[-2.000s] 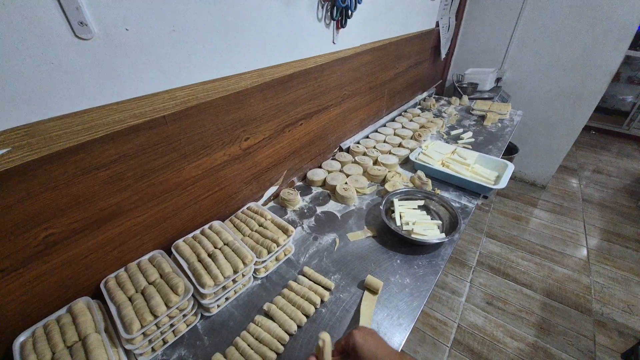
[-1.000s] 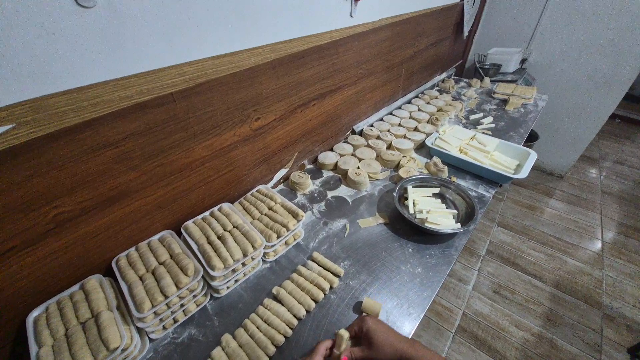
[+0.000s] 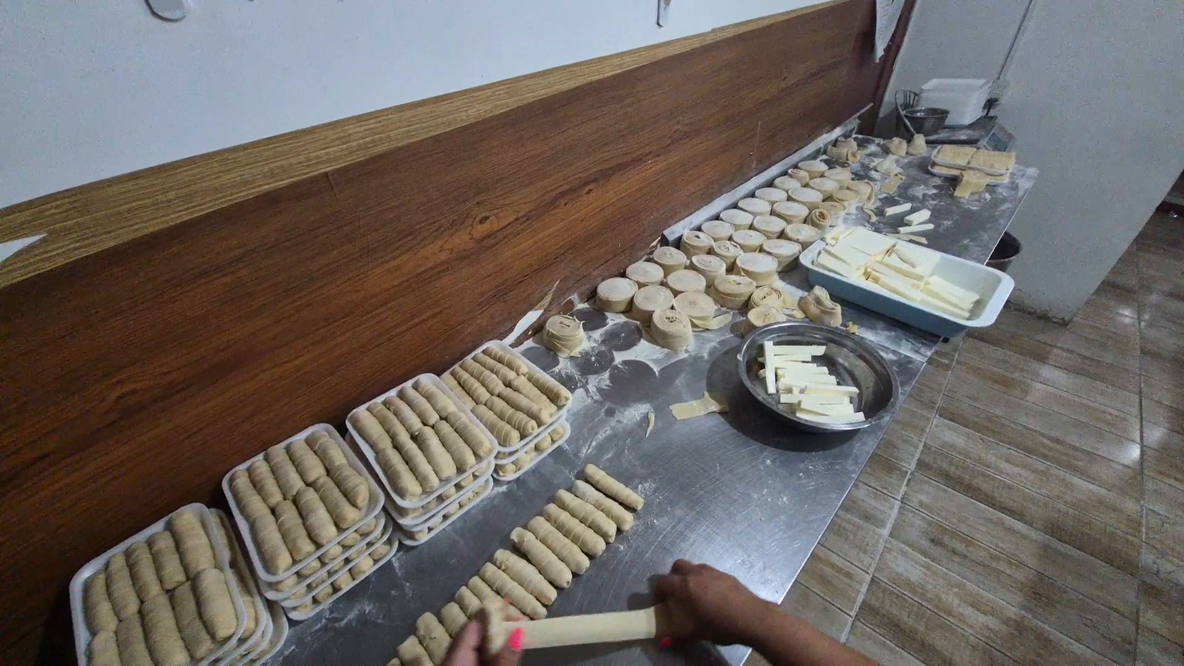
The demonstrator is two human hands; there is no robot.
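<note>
A dough strip (image 3: 587, 628) is stretched between my two hands near the bottom edge. My left hand (image 3: 486, 638) grips its left end, where the dough is bunched or wrapped; what lies inside cannot be seen. The strip's right end is in my right hand (image 3: 708, 601), above the steel table. Just beyond, a slanting row of wrapped dough rolls (image 3: 555, 546) lies on the metal. Farther off, white cheese sticks (image 3: 809, 384) sit in a round steel bowl (image 3: 883, 370), near a loose scrap of dough (image 3: 700, 407).
Stacked white foam trays (image 3: 365, 527) of dough rolls line the wall side at left. Coiled dough strips (image 3: 684, 282) stand on the floured steel table (image 3: 740, 490). A light blue tray (image 3: 980, 319) of cheese is near the right edge. Packed trays and a metal bowl are at the far end.
A dough strip now spans between my hands; one second ago they were close together. Two seconds ago a strip lay partly on the table beside my right hand.
</note>
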